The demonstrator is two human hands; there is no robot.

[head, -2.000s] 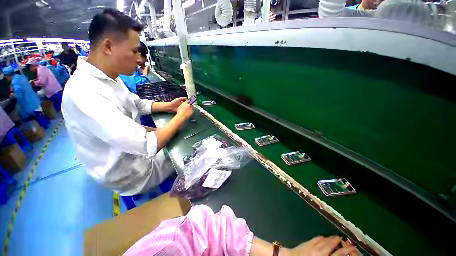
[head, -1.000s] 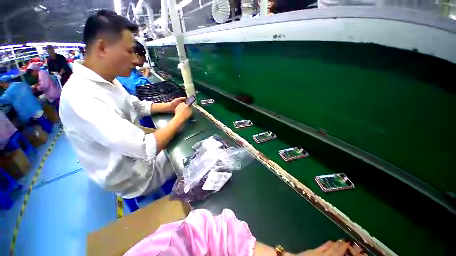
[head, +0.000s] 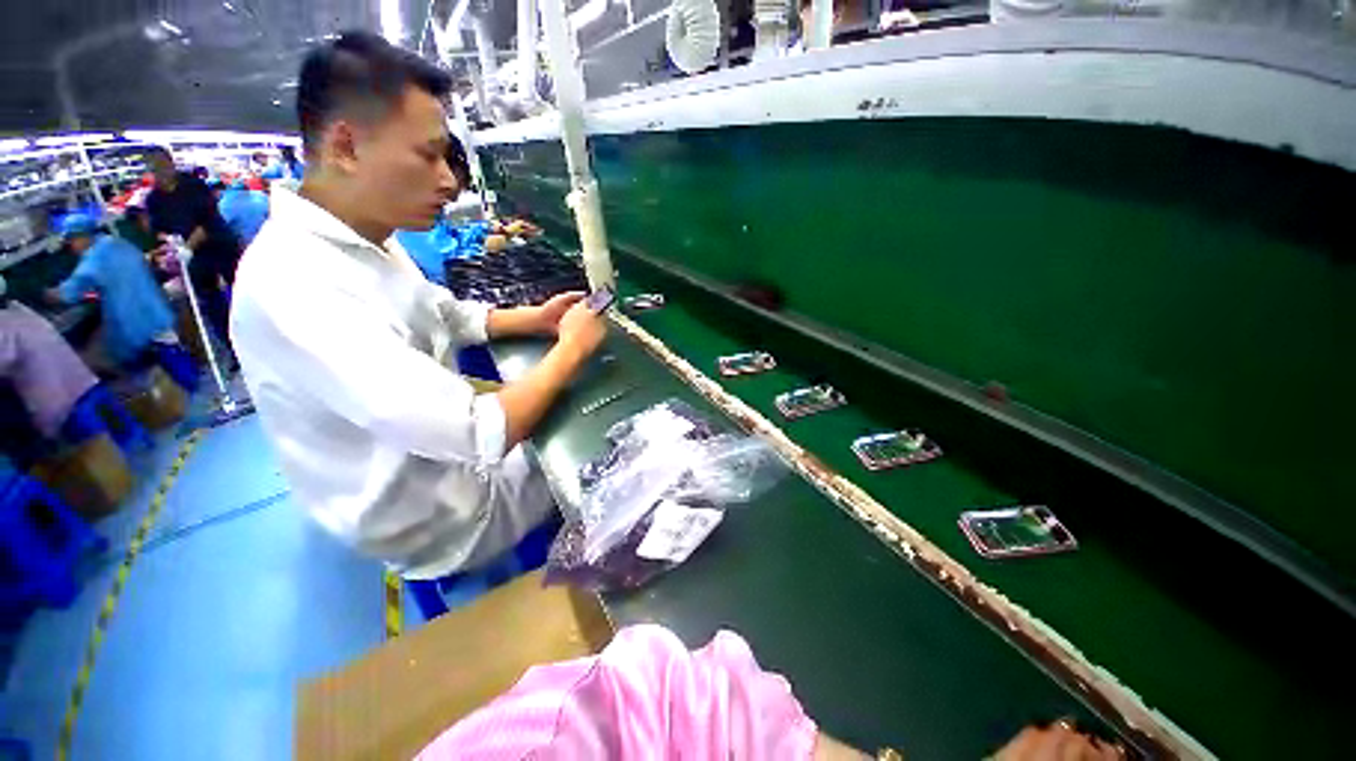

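My left hand (head: 1053, 742) is at the bottom edge, close to the worn rail, and is mostly cut off. Its fingers are bent over something too hidden to make out. My pink sleeve (head: 640, 702) reaches in from the bottom. My right hand is not in view. Several partly assembled phone units lie spaced along the green conveyor belt; the nearest phone unit (head: 1017, 531) has a pink-silver rim and a green board inside.
A clear plastic bag (head: 662, 498) with dark purplish contents lies on the dark green bench. A brown cardboard box (head: 446, 669) is at its left edge. A seated person in white (head: 372, 357) holds a small device. The whitish-brown rail (head: 892, 532) divides bench and belt.
The view has shifted, so the scene sits further right. My left hand shows less, cut off lower at the bottom edge. A standing person in dark clothes shows more clearly at the far left.
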